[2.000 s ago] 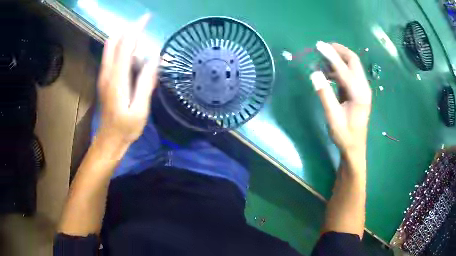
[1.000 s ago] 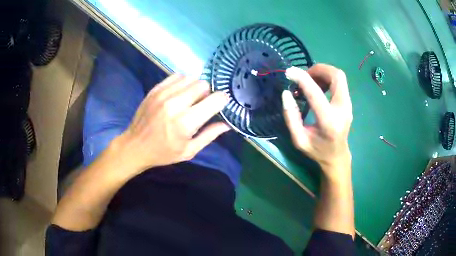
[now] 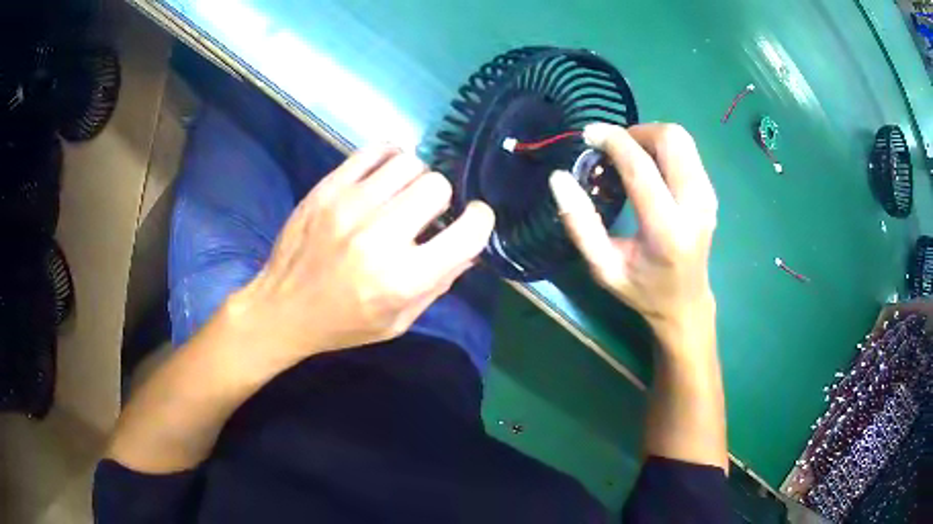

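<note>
A black slotted fan housing (image 3: pixel 512 113) is tilted at the table's near edge, its left rim in the fingers of my left hand (image 3: pixel 373 241). My right hand (image 3: pixel 650 210) is over the housing's right side and holds a small stator board assembly (image 3: pixel 596 176) between thumb and fingers. A red lead wire (image 3: pixel 547 140) runs from it across the hub to a white connector (image 3: pixel 509 145). My fingers partly hide the board and the housing's lower left rim.
On the green table (image 3: pixel 706 215) lie a stator board (image 3: pixel 767 131) and short red wires (image 3: pixel 791 270). Black housings (image 3: pixel 893 171) stand at the far right. A carton of wired boards (image 3: pixel 870 409) is at lower right. More black housings (image 3: pixel 92 92) are at left.
Over two seconds both hands have closed in on the housing, which has moved right and tilted. In the last second it has tilted further, and the board shows more clearly in my right fingers.
</note>
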